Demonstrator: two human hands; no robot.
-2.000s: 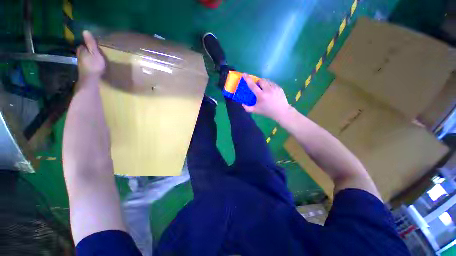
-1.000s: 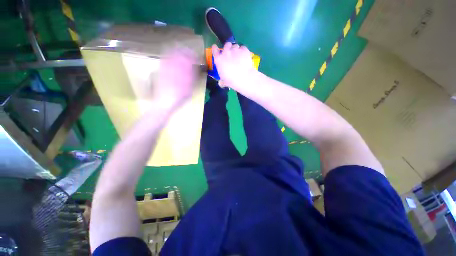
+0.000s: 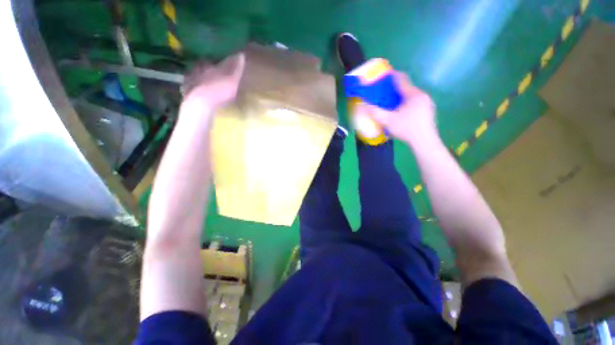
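A brown shipping carton (image 3: 270, 158) stands in front of me, left of my legs, with a brown upper edge and a bright glare on its near face. My left hand (image 3: 217, 82) is blurred at the carton's upper left corner; its fingers are partly hard to make out. My right hand (image 3: 408, 111) is shut on the blue and orange tape dispenser (image 3: 377, 86), held right of the carton above my leg. A yellow ring of tape shows under the dispenser. The dispenser and carton are apart.
A shiny metal-topped bench (image 3: 57, 114) is at the left. Large flat brown cartons (image 3: 539, 195) lie at the right. A round black fan (image 3: 57, 300) is at lower left. Stacked cartons (image 3: 226, 300) are below. Yellow-black tape (image 3: 512, 101) crosses the green floor.
My left hand has moved from over the carton's near face to its upper left corner. My right hand has moved right, away from the carton, with the dispenser. The view has shifted left.
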